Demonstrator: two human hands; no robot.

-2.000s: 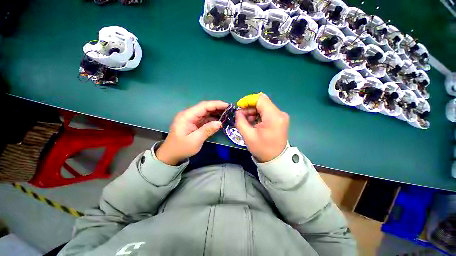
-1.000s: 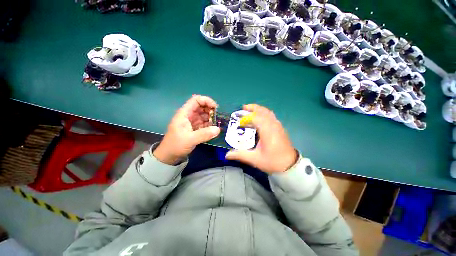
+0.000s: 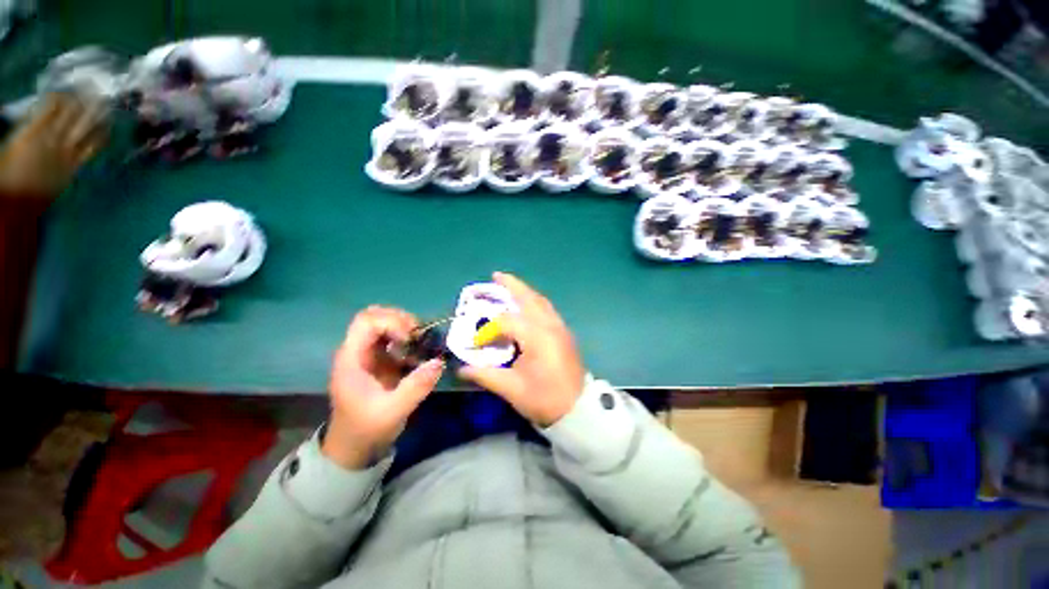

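My left hand (image 3: 374,374) holds a small dark module (image 3: 423,344) between thumb and fingers. My right hand (image 3: 538,354) holds a white housing (image 3: 466,327) by its right side, together with a yellow-handled tool (image 3: 491,333) that lies across it. The tool's tip is not visible. Thin wires run between the module and the housing, which are slightly apart, above the bench's front edge. The image is blurred, so fine detail does not show.
White housings with dark parts (image 3: 560,155) stand in rows on the green bench (image 3: 345,253). A waiting unit (image 3: 213,244) lies at left, more units (image 3: 207,86) behind it. Another person's hand (image 3: 58,144) is at far left. White shells (image 3: 1001,219) are heaped at far right. A red stool (image 3: 161,495) is below.
The view has tilted up and turned, showing the bench's far side and another person's hand. Since the earliest frame, module and housing have moved apart and the housing shows more fully in my right hand.
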